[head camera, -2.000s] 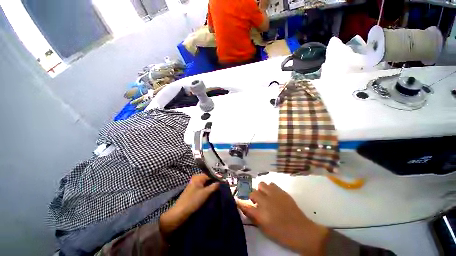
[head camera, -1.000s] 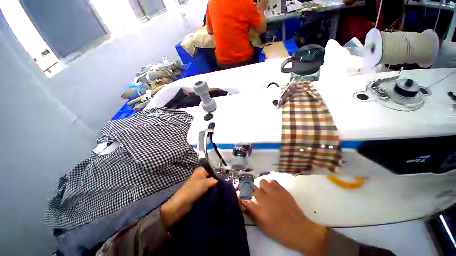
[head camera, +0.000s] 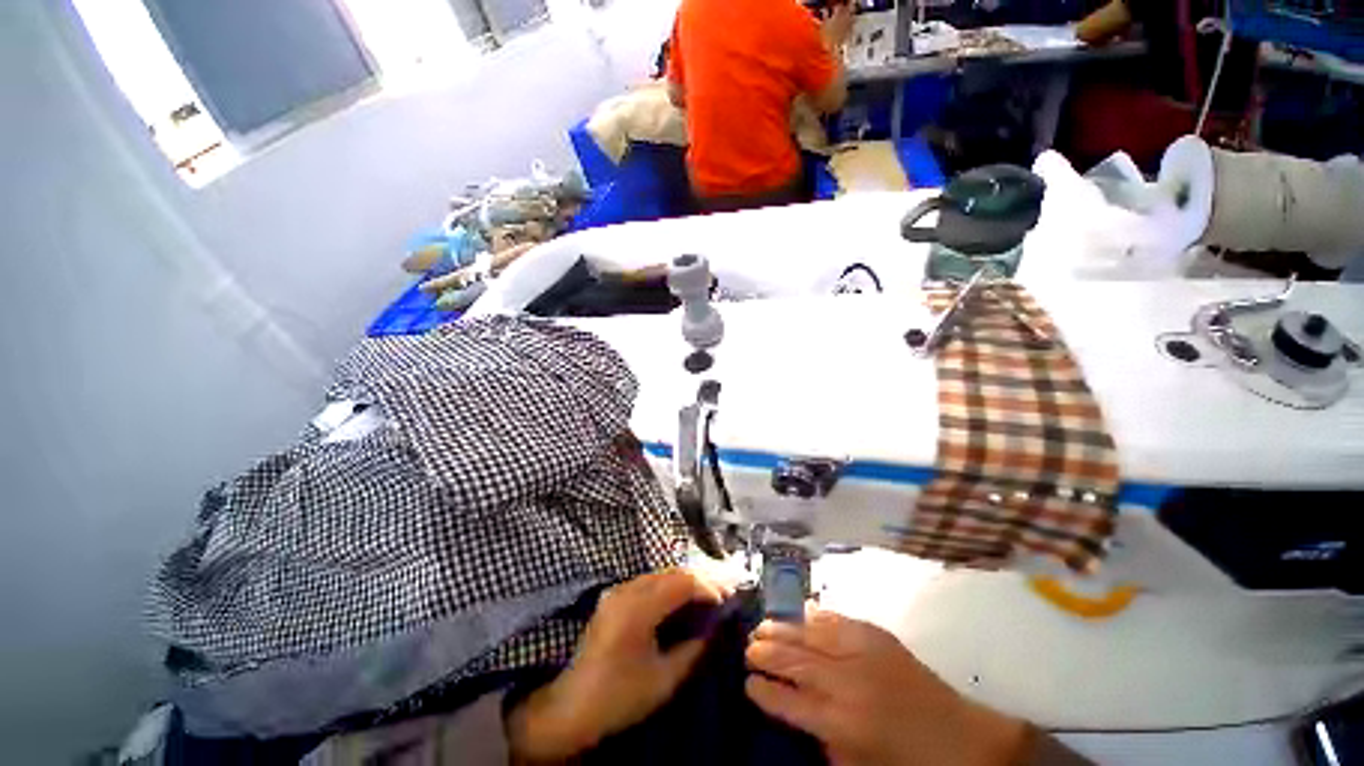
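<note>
Dark fabric (head camera: 691, 718) lies under both hands in front of the needle area. My left hand (head camera: 636, 651) has thumb and fingers together on the dark fabric, just left of the presser foot. My right hand (head camera: 860, 688) rests with fingertips on the dark fabric just below the grey edge guide (head camera: 785, 584). The needle tip is too small to tell. The black-and-white checked garment (head camera: 449, 479) is heaped left of the machine head, with a plain grey piece (head camera: 404, 659) along its lower edge.
The white sewing machine (head camera: 808, 359) spans the view. A brown plaid cloth (head camera: 1025, 434) with pins hangs over its arm. A yellow loop handle (head camera: 1085, 599) lies on the bed. A large thread cone (head camera: 1279, 202) and dark green object (head camera: 980, 210) stand behind. A person in orange (head camera: 756, 97) is beyond.
The camera view has shifted, so the machine appears farther right. My left hand has moved closer to my right hand, and the dark fabric is bunched lower between them.
</note>
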